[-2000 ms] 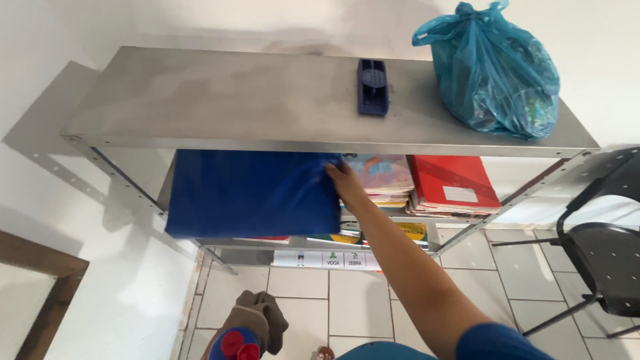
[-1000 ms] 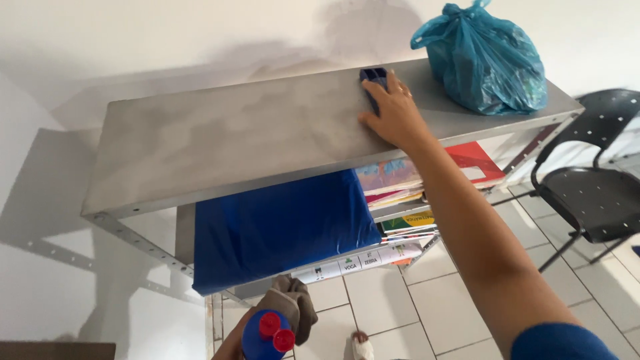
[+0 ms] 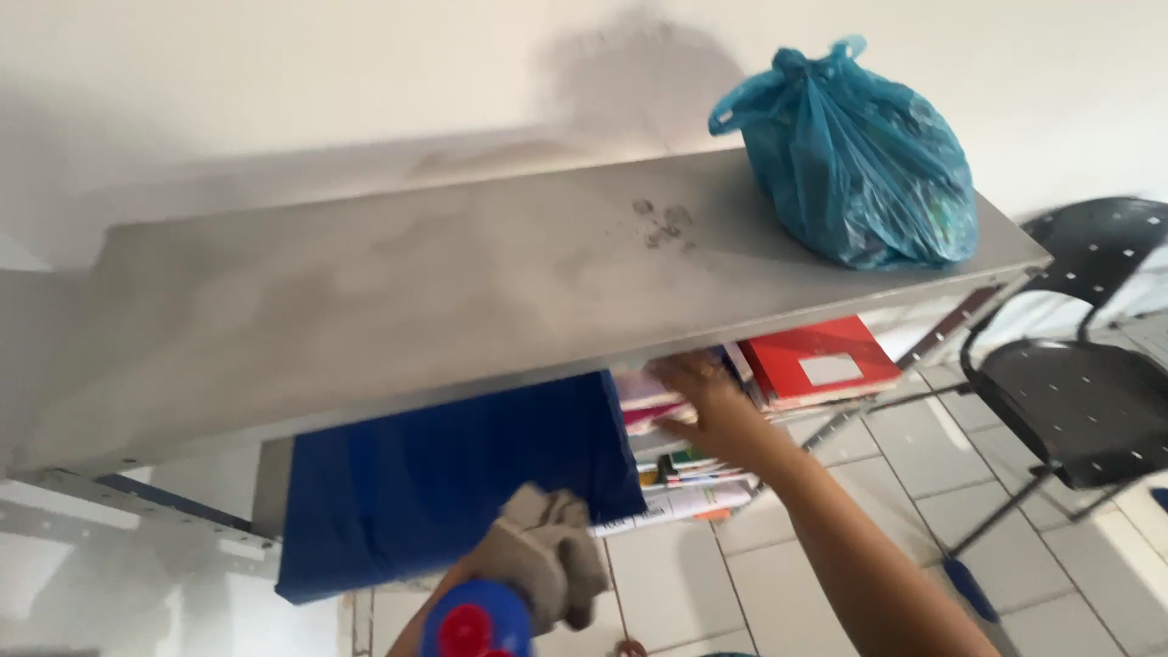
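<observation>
My right hand (image 3: pixel 707 401) reaches under the top shelf, over the books (image 3: pixel 643 401) on the shelf below; it is blurred, and a dark blue object shows partly behind its fingers. My left hand (image 3: pixel 538 557) is mostly hidden by a grey-brown cloth (image 3: pixel 547 547) and a blue bottle (image 3: pixel 488 616) with red cap parts, both held at the bottom centre. Behind them, a dark blue covered flat item (image 3: pixel 438 474) juts out of the second shelf. The metal top shelf (image 3: pixel 411 283) bears smudges and a patch of dark spots.
A knotted blue plastic bag (image 3: pixel 858 173) sits at the top shelf's right end. Red folders (image 3: pixel 821 360) lie below it. A black chair (image 3: pixel 1077 392) stands on the tiled floor at the right, and a wall (image 3: pixel 365 73) rises behind the shelf.
The dark blue device has gone from the shelf top, where my right hand was on it. That hand has moved down to the shelf below. Dark spots show where the device was.
</observation>
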